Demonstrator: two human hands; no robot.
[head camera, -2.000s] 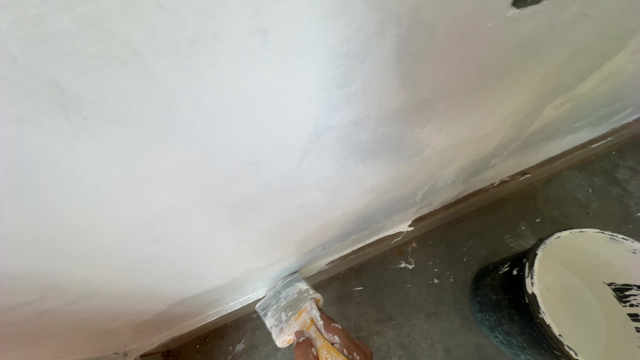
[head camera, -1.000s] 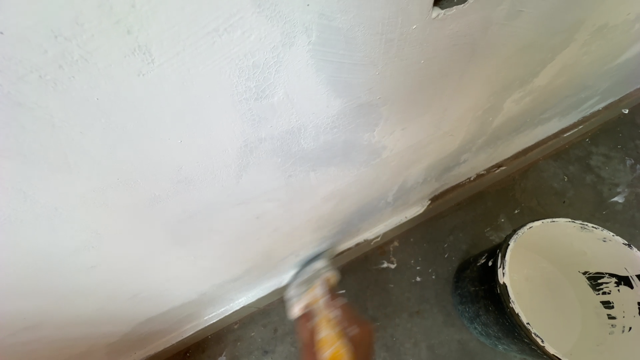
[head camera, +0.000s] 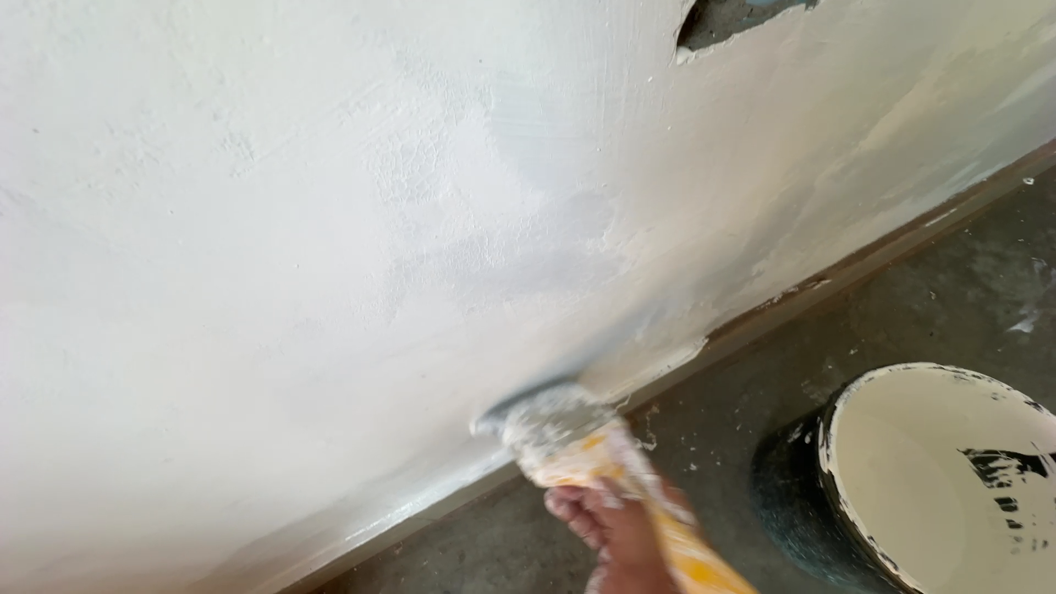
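My right hand (head camera: 627, 528) grips the yellow handle of a wide paintbrush (head camera: 569, 429), which is smeared with white paint. The brush's blurred tip meets the lower part of a white-painted wall (head camera: 330, 247), just above the skirting. White paint marks my fingers. To the right of the hand, a black bucket (head camera: 792, 495) stands on the floor, with white paint around its rim and a pale, dark-streaked interior. My left hand is out of view.
A narrow brown skirting (head camera: 792, 305) runs diagonally between the wall and the dark grey concrete floor (head camera: 709, 445), which has white spatters. A rough-edged hole (head camera: 734, 25) opens in the wall at the top right. Patches of the wall look uneven and greyish.
The brush has moved from the skirting line onto the wall just above it, still in my right hand. The view has shifted, showing more of the wall hole.
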